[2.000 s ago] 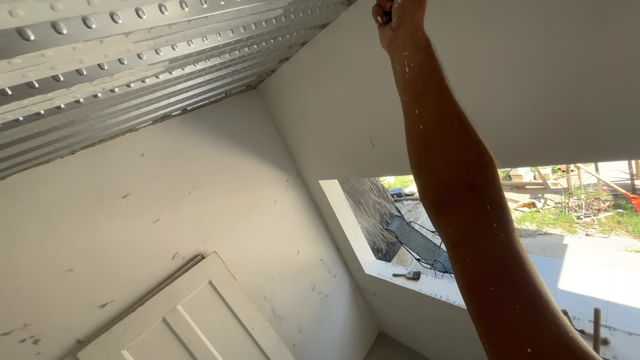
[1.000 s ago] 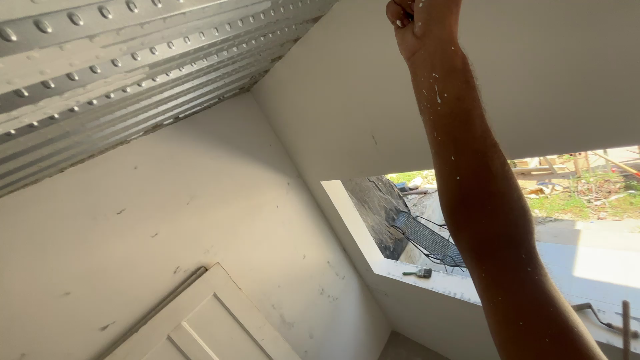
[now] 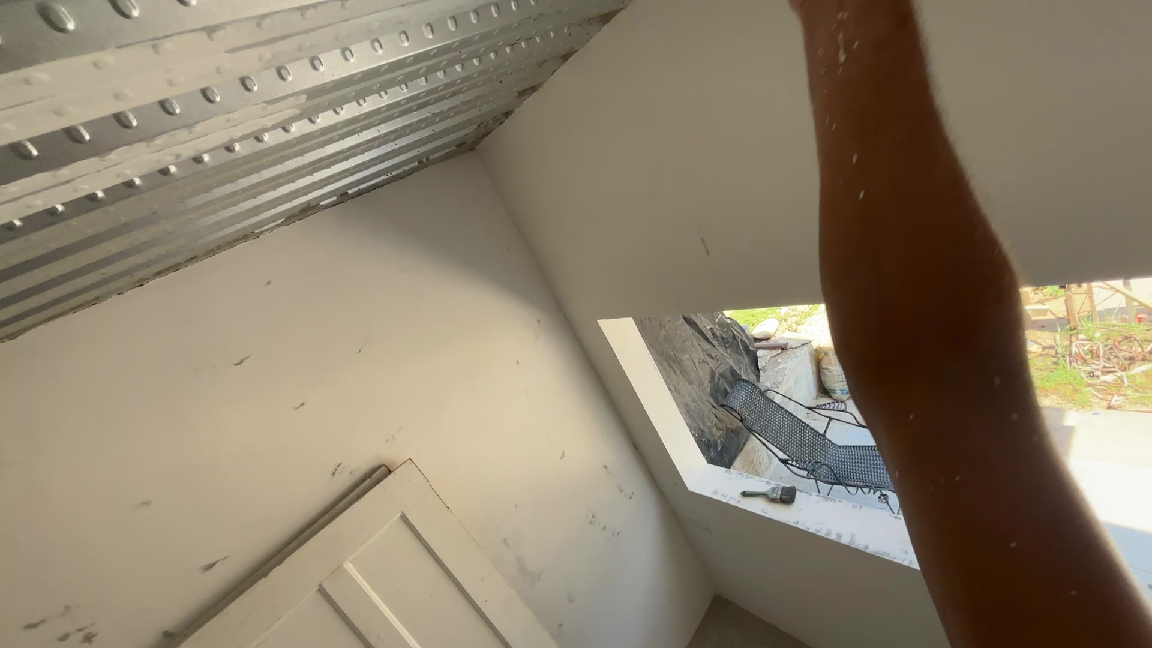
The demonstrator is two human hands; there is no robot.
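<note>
A bare forearm, which looks like my right arm [image 3: 909, 297], rises from the lower right to the top edge, in front of the wall and window opening. Small pale paint specks dot its skin. My right hand is cut off above the frame, so what it holds or touches is hidden. No part of my left hand shows. Left of the forearm, a paintbrush [image 3: 781, 494] lies on the white window sill [image 3: 814, 520]. Overhead at the upper left is a ribbed metal ceiling sheet [image 3: 270, 99] with pale paint streaks, meeting the off-white wall [image 3: 297, 360].
A white panelled door [image 3: 396, 549] leans at the lower left against the scuffed wall. Outside the opening stand a black mesh lounge chair [image 3: 810, 441] and a sack [image 3: 832, 373]. A dark sheet [image 3: 697, 369] hangs or leans beside them. Floor shows at the bottom corner.
The raised hand, partly visible with curled fingers at the top edge earlier, has passed out of view above. The forearm now reaches the top edge and lies farther right than two seconds ago.
</note>
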